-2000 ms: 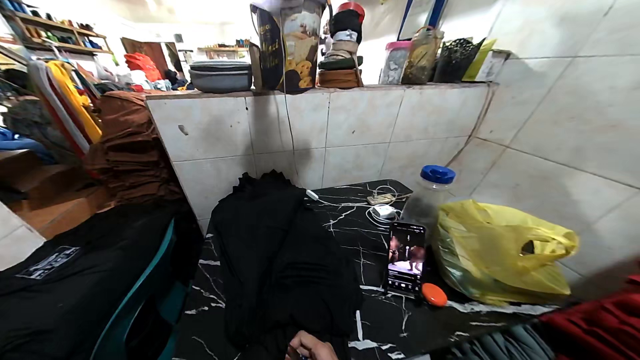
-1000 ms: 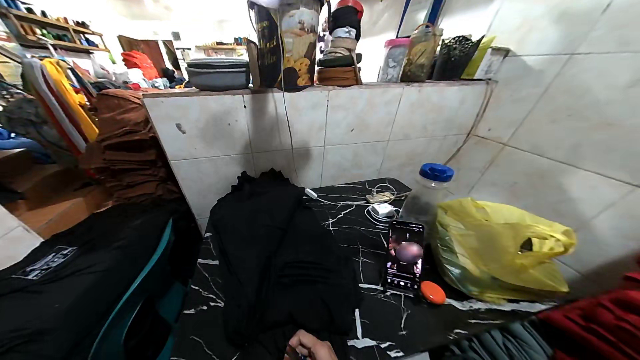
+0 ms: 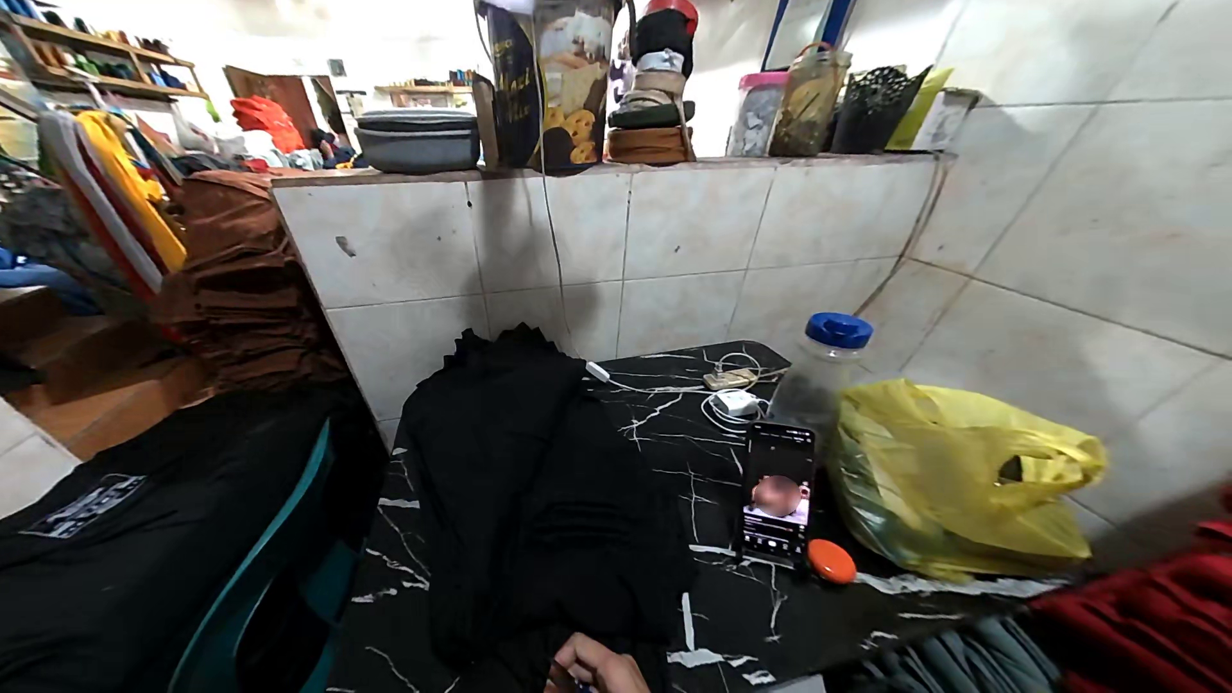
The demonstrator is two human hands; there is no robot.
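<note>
Black garments or cloth (image 3: 539, 481) lie bunched on a black table with white marble veining (image 3: 722, 616). Across the middle of the cloth run several creases. At the bottom centre, my right hand (image 3: 599, 666) is partly in view with curled fingers, at the near edge of the cloth. The frame cuts it off, and whether cloth or a small thing sits between its fingers is unclear. My left hand is out of view. To the right a smartphone (image 3: 778, 496) with a lit screen stands propped against a clear jar with a blue lid (image 3: 839, 330), beside an orange round object (image 3: 831, 562).
A yellow plastic bag (image 3: 962, 481) sits at the right, behind red cloth (image 3: 1145, 616). White cables and a charger (image 3: 736, 402) lie at the back. Behind rises a low tiled wall (image 3: 693, 231) bearing jars and tins. A teal chair (image 3: 255, 568) with black clothing stands left.
The picture on the phone's screen has changed, and the folds in the middle of the black cloth have shifted slightly. My right hand stays in about the same place.
</note>
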